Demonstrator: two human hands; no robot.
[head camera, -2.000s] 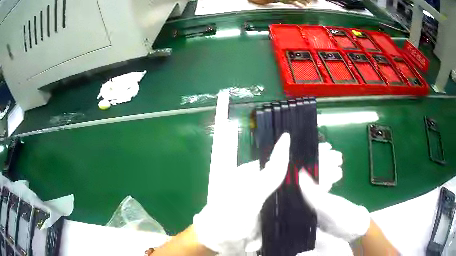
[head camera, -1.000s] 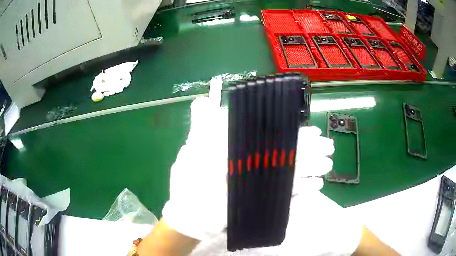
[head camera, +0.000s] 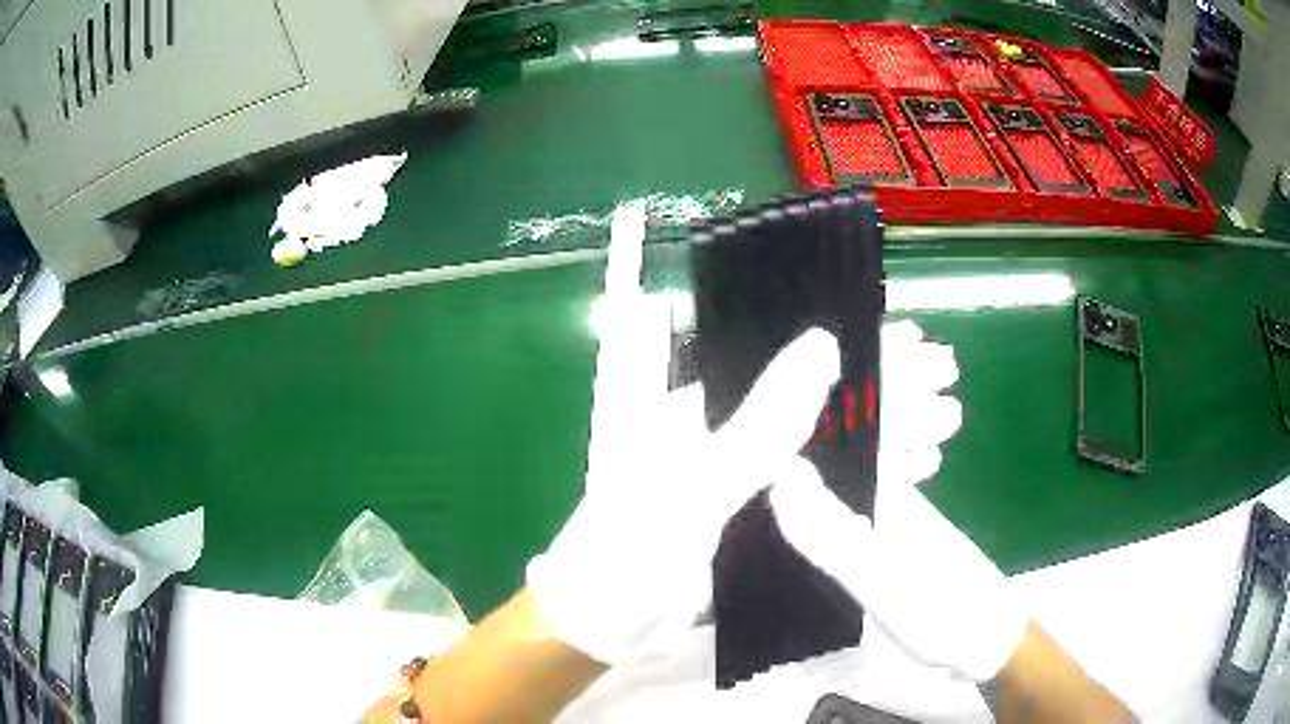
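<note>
A thick black ribbed stack of middle frames (head camera: 778, 297) stands upright in front of me, with short red marks across its edges at mid height. My left hand (head camera: 644, 530), in a white glove, holds it from the left, its thumb across the face. My right hand (head camera: 905, 566), also gloved, holds it from the right, thumb across the lower face and fingertips showing past the right edge. A dark camera-end part (head camera: 853, 711) shows at the bottom edge below the stack. A white divider strip (head camera: 624, 255) stands out above my left hand.
Single frames lie on the green belt (head camera: 1111, 385) at right. A red tray (head camera: 1019, 209) holding frames is beyond. A dark frame (head camera: 1252, 615) is on the white edge. At left are a wrapped tray (head camera: 57, 601), a clear bag (head camera: 371, 573), white cloth (head camera: 340, 202) and a machine (head camera: 212, 113).
Both thumbs have come across the face of the stack since one second ago, covering some red marks. The stack sits further right. The single frames on the belt show further right.
</note>
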